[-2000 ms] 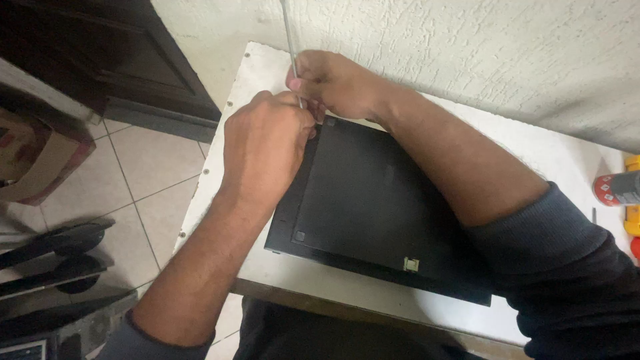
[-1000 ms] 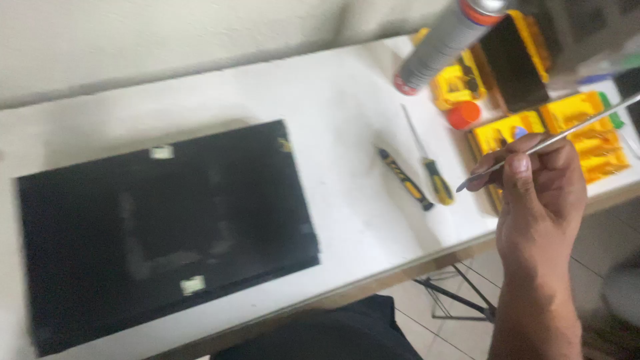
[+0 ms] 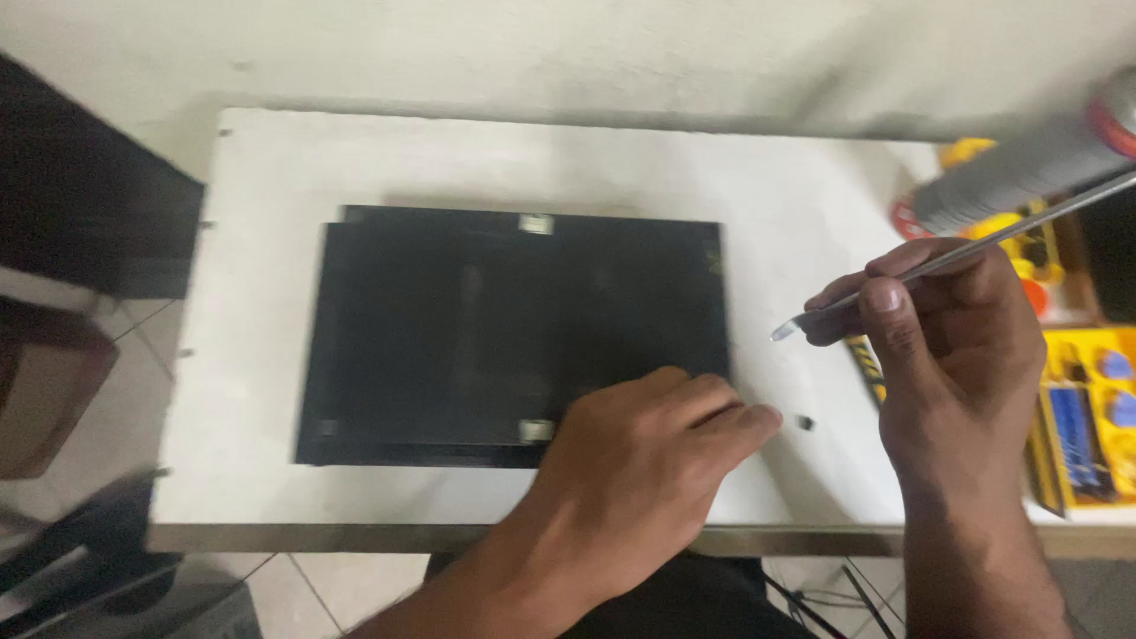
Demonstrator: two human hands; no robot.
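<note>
A flat black panel, perhaps part of a laptop or screen [image 3: 417, 328], lies on the white table, with small pale pieces at its upper and lower edges. My left hand [image 3: 648, 453] is over the panel's lower right corner, fingers bent toward the right; its fingertips are partly hidden, so I cannot tell whether it grips anything. Right of the panel, my right hand [image 3: 950, 346] holds a thin metal tool [image 3: 1003, 238] with a flattened tip pointing left, raised above the table. A tiny black piece [image 3: 805, 422] lies on the table between both hands.
A grey spray can with red ends [image 3: 1003, 177] stands at the upper right. Yellow tool cases [image 3: 1123, 373] with blue tools sit at the right edge. A black and yellow tool [image 3: 865, 368] is partly behind my right hand. The wall runs along the table's back.
Both hands were at the panel's corner two seconds ago; the right hand has since moved away from it with the metal tool. My left hand, unseen one second ago, is over the panel's lower right corner.
</note>
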